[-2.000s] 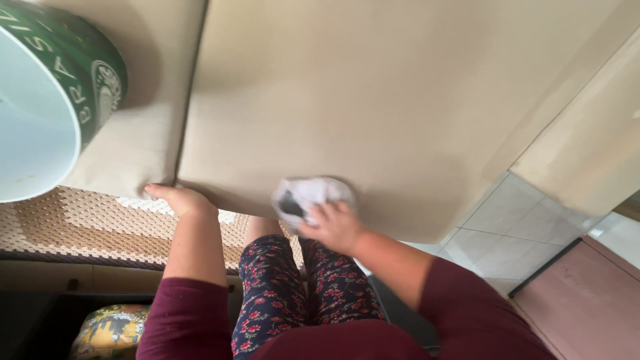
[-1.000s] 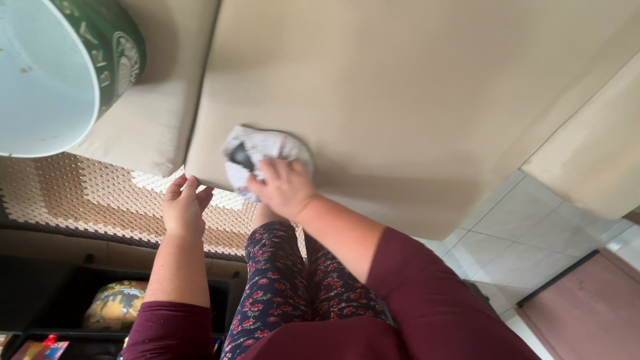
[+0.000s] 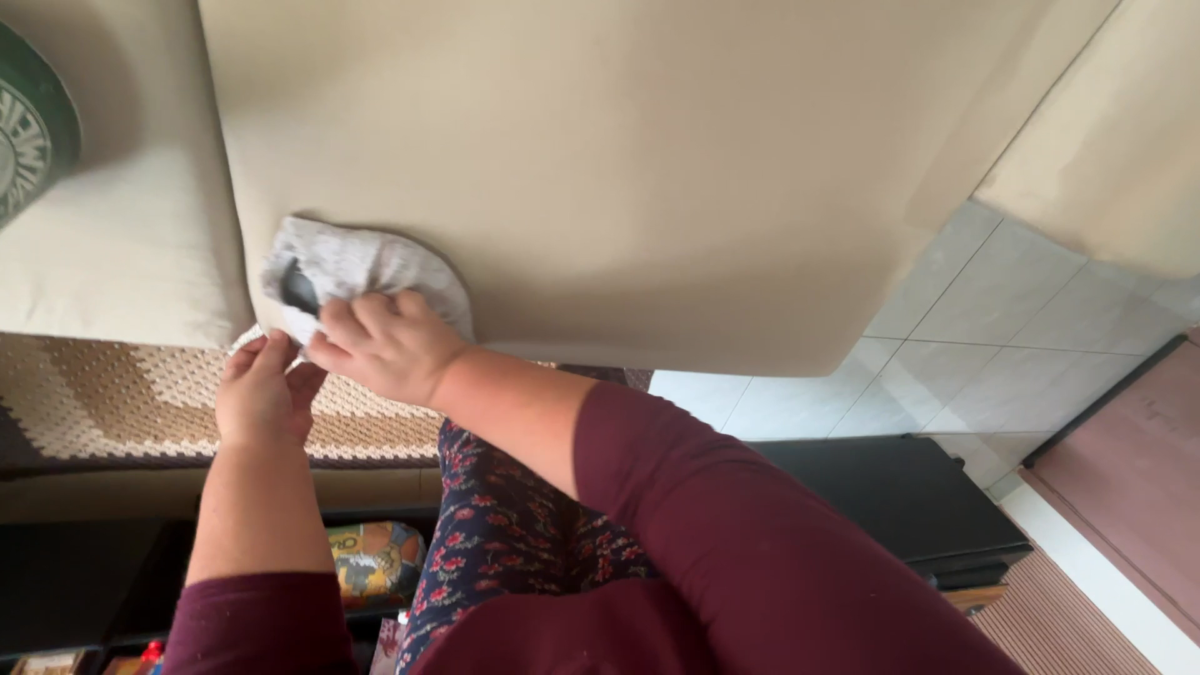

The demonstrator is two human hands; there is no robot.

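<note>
A light grey mottled cloth lies bunched on the front left corner of a beige upholstered seat cushion, with a dark grey patch showing in a fold. My right hand is closed over the cloth and presses it on the cushion. At that corner, just below the seam with the neighbouring cushion, my left hand pinches the cushion's edge; its thumb and finger touch near the cloth's lower end. What lies under the cloth is hidden.
A green bucket with printed writing stands on the left cushion. Below the cushions lies a crocheted rug in brown and cream. Black furniture stands lower right, and a patterned package sits in a dark compartment. Tiled floor shows at right.
My right hand has moved the cloth left along the cushion's front, to the corner beside my left hand. The view has shifted, so less of the bucket shows.
</note>
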